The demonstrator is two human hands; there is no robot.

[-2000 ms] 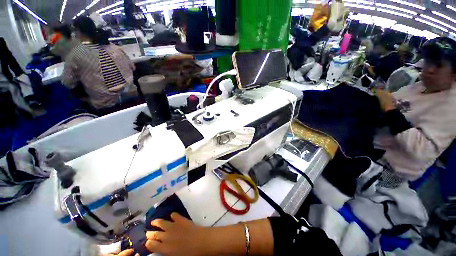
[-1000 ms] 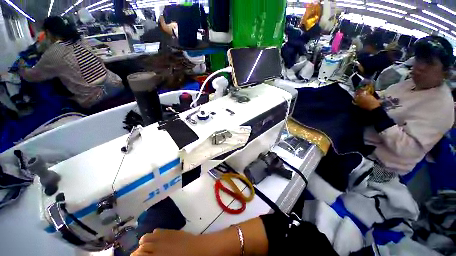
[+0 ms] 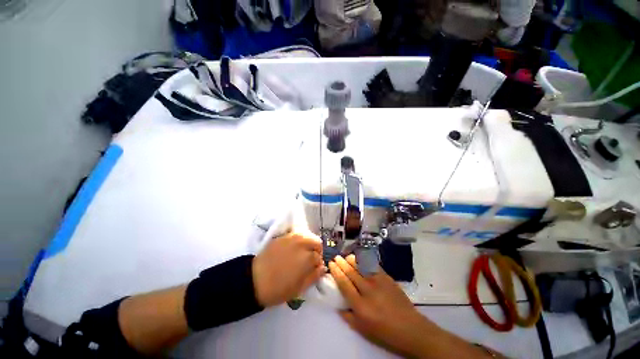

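Observation:
A pale fabric piece (image 3: pixel 331 292) lies at the presser foot of the white sewing machine (image 3: pixel 414 158), partly under both hands. My left hand (image 3: pixel 288 271) is closed on its left part, with the fingers bunched beside the needle area. My right hand (image 3: pixel 372 291) lies on it from the right, fingers extended and pressing it down close to the foot. A dark fabric piece (image 3: pixel 397 262) lies on the bed just right of the foot. The needle and the stitch line are hidden by the fingers and the foot.
Scissors with red and yellow loops (image 3: pixel 500 292) lie right of the hands. A dark device with a cord (image 3: pixel 577 293) is at the far right. Striped cut pieces (image 3: pixel 223 90) are heaped at the far side. A blue tape strip (image 3: pixel 84 201) marks the left edge.
The view has swung left and down onto the machine head. My left hand and the pale fabric now show at the needle. The neighbouring people are out of view or cut off.

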